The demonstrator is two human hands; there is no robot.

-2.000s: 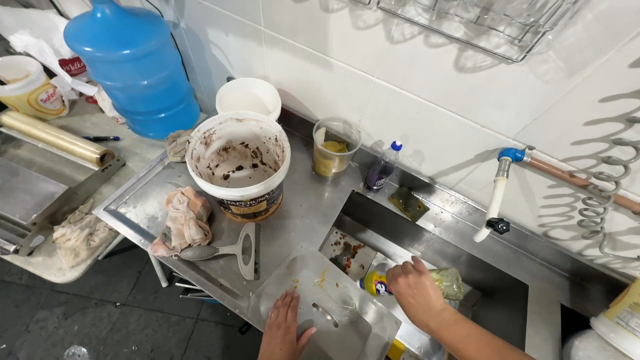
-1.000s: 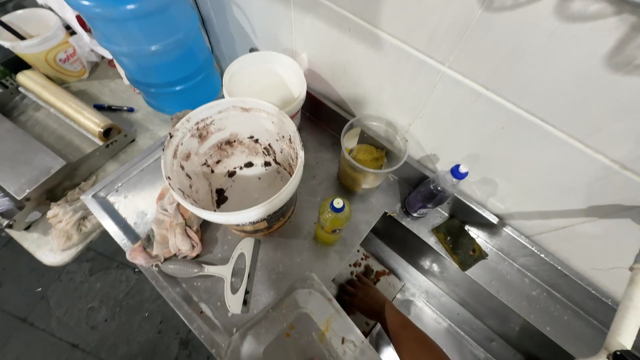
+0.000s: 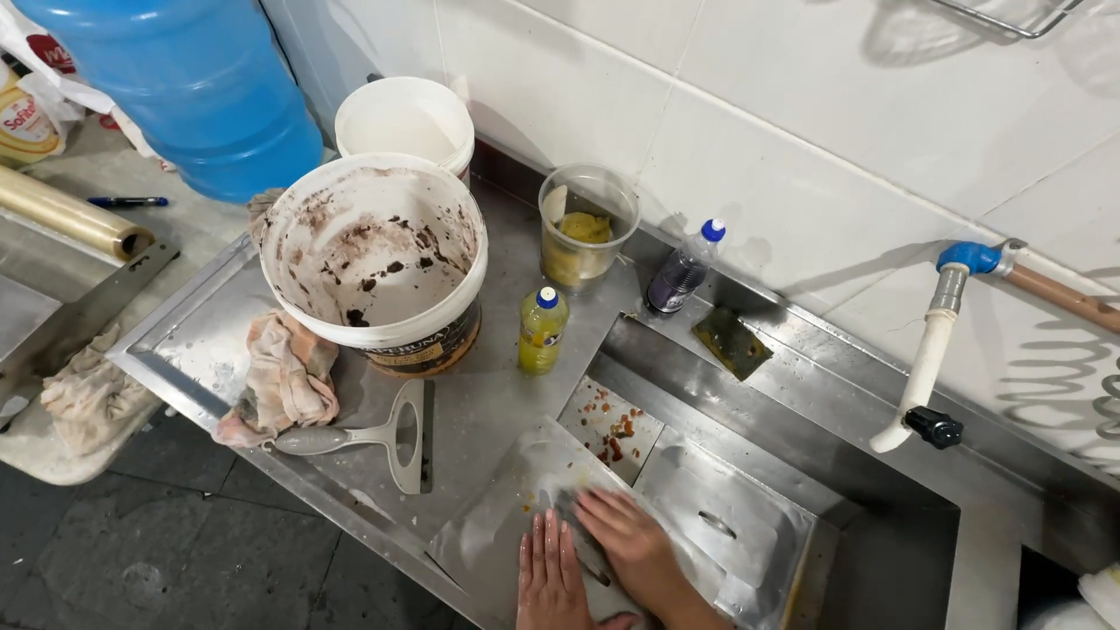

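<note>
My left hand point(image 3: 551, 573) lies flat, fingers together, on a wet metal lid point(image 3: 490, 525) that rests across the counter and the sink's edge. Beside it, my right hand point(image 3: 626, 538) presses on the same lid, slightly blurred. Orange food bits dot the lid near my fingertips. Another metal lid point(image 3: 709, 507) with a small handle sits in the sink, next to a patch of reddish food scraps point(image 3: 612, 429). A yellow-green detergent bottle point(image 3: 542, 332) with a blue cap stands upright on the counter. Left of the hands lies a grey-white squeegee point(image 3: 407, 437).
A large soiled white bucket point(image 3: 376, 254), a second bucket point(image 3: 404, 122), a clear tub point(image 3: 588, 227), a purple bottle point(image 3: 682, 267), a scouring pad point(image 3: 732, 341) and a crumpled cloth point(image 3: 289, 376) surround the sink. A tap point(image 3: 923, 367) projects over its right side.
The right hand has moved from the food scraps in the sink onto the lid beside the left hand. The yellow-green bottle was in the sink two seconds ago and now stands on the counter.
</note>
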